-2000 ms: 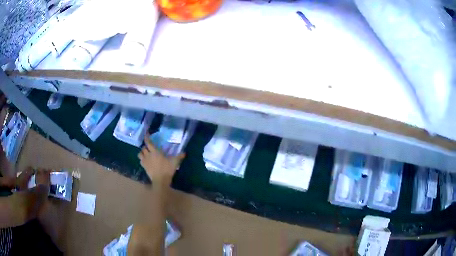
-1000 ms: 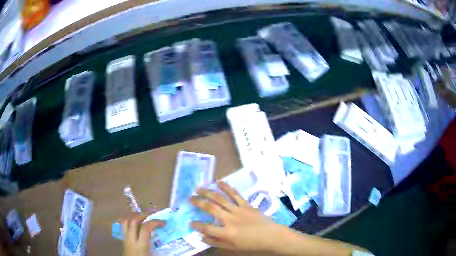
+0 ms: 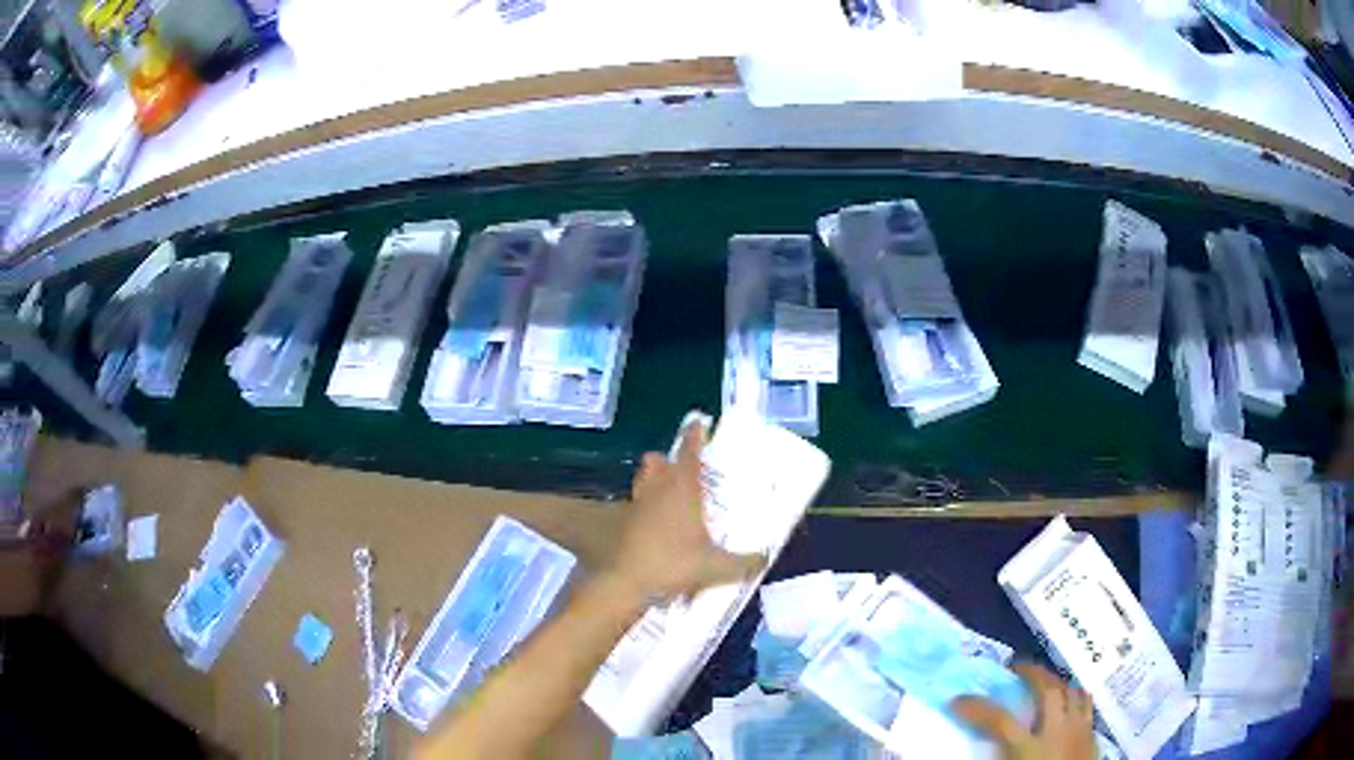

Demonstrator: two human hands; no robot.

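Observation:
My left hand (image 3: 676,520) reaches up from the bottom and grips a long white carton (image 3: 765,483) by its side, at the belt's near edge. More white card runs down below the hand; I cannot tell whether it is the same carton. My right hand (image 3: 1047,720) is at the bottom right, partly cut off, with its fingers on the end of a white tray (image 3: 854,653) that holds a light-blue packet (image 3: 943,653). White leaflets and blue packets lie under and beside this tray. Another tray with blue contents (image 3: 483,616) lies on the brown board.
Filled trays (image 3: 579,327) and white cartons (image 3: 394,312) stand along the green belt (image 3: 676,282). A printed carton (image 3: 1099,639) and stacked cartons (image 3: 1262,579) lie at the right. Clear-bagged slim parts (image 3: 367,639) lie on the board. Another person's hand (image 3: 52,527) is at the far left.
The view has shifted. My hands have parted from the leaflets and packets: my left hand has taken hold of a white carton, and my right hand has moved right onto a tray.

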